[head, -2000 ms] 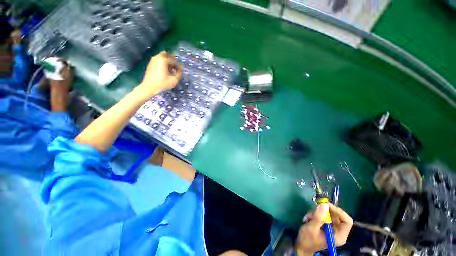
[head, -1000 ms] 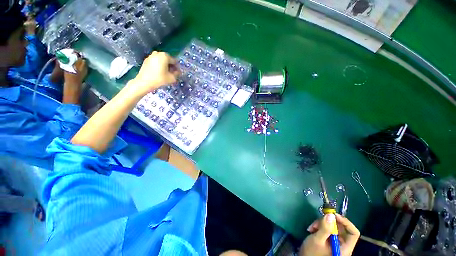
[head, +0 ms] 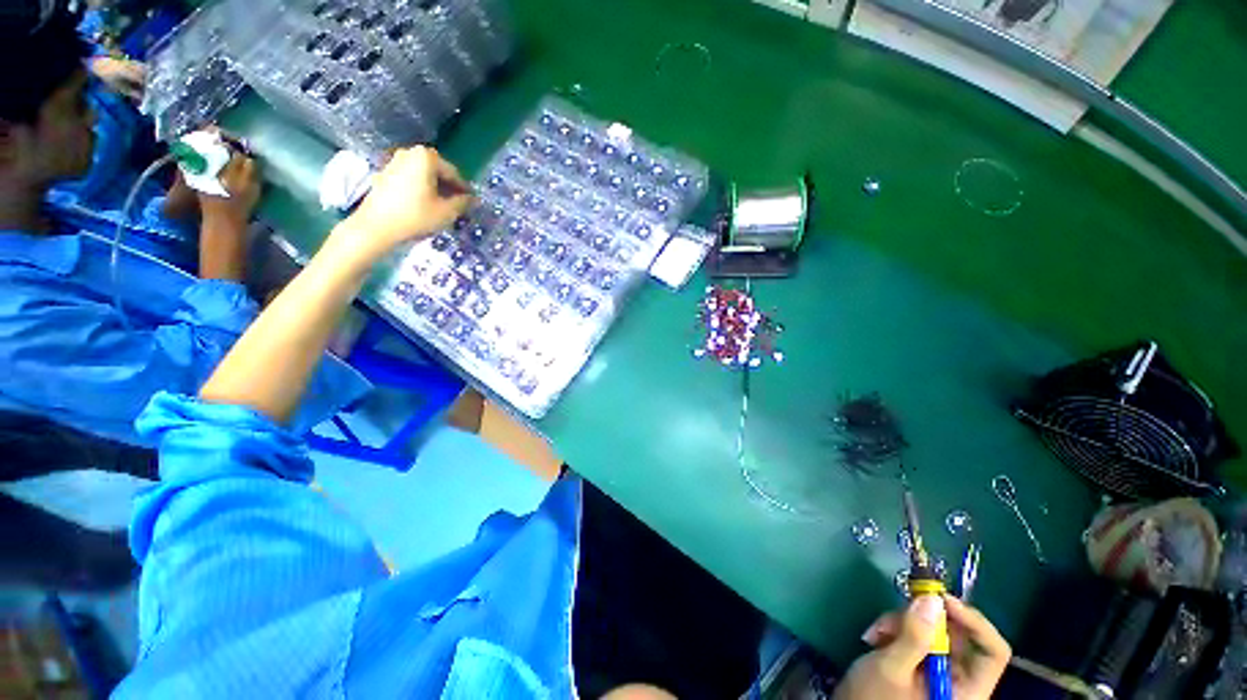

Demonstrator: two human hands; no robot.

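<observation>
My left hand is over the left edge of a clear plastic blister tray with rows of round pockets holding dark round parts. Its fingertips are pinched together; I cannot tell whether they hold a part. My right hand, cut off by the bottom edge, holds a soldering iron with a yellow and blue handle. The iron's tip points up and away over small round discs on the green mat. Tweezers lie just right of the iron.
Solder spool stands behind a red and white parts pile. Black wires lie mid-bench, a wire loop further right. A small fan and tape roll are far right. Stacked trays and another person are left.
The view has shifted, so the bench items appear further right. My left hand has moved towards the tray's left edge. My right hand still holds the iron near the discs.
</observation>
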